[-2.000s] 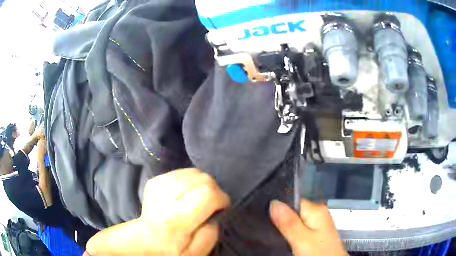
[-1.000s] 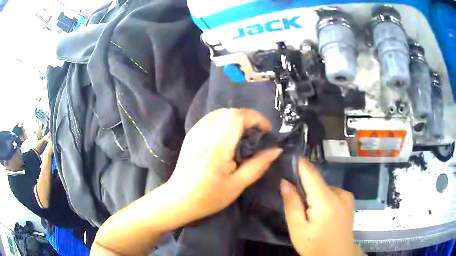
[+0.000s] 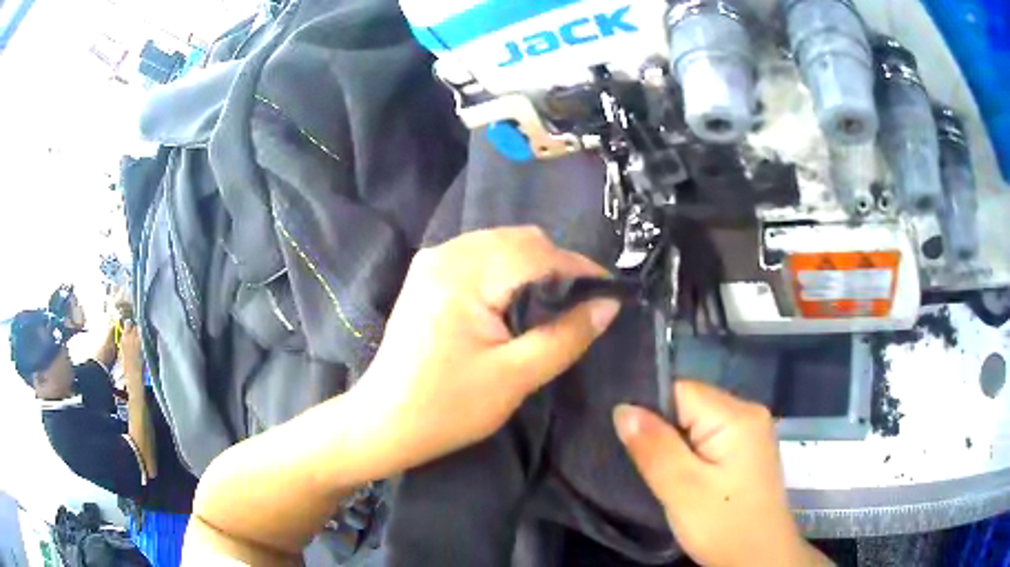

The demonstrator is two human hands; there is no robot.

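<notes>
The dark grey garment [image 3: 532, 194] lies under the presser foot [image 3: 639, 241] of the white and blue overlock machine [image 3: 565, 55]. My left hand [image 3: 487, 332], bare, pinches a bunched fold of the cloth between thumb and fingers, just left of and below the foot. My right hand [image 3: 714, 465], bare, pinches the cloth's right edge between thumb and finger, below the foot. The cloth hangs down between and below both hands. The needle tip is hard to make out among the dark metal parts.
The heaped garment bulk [image 3: 299, 210] lies left of the machine. The looper cover with its orange label [image 3: 844, 284] is right of the foot, above the recessed bed plate [image 3: 825, 382]. A measuring tape [image 3: 908, 512] follows the table edge. A person in dark clothes [image 3: 94, 426] is at far left.
My left hand has come up from the lower cloth to the foot and taken a bunched fold. My right hand still pinches the edge. The machine sits slightly higher and further left in view.
</notes>
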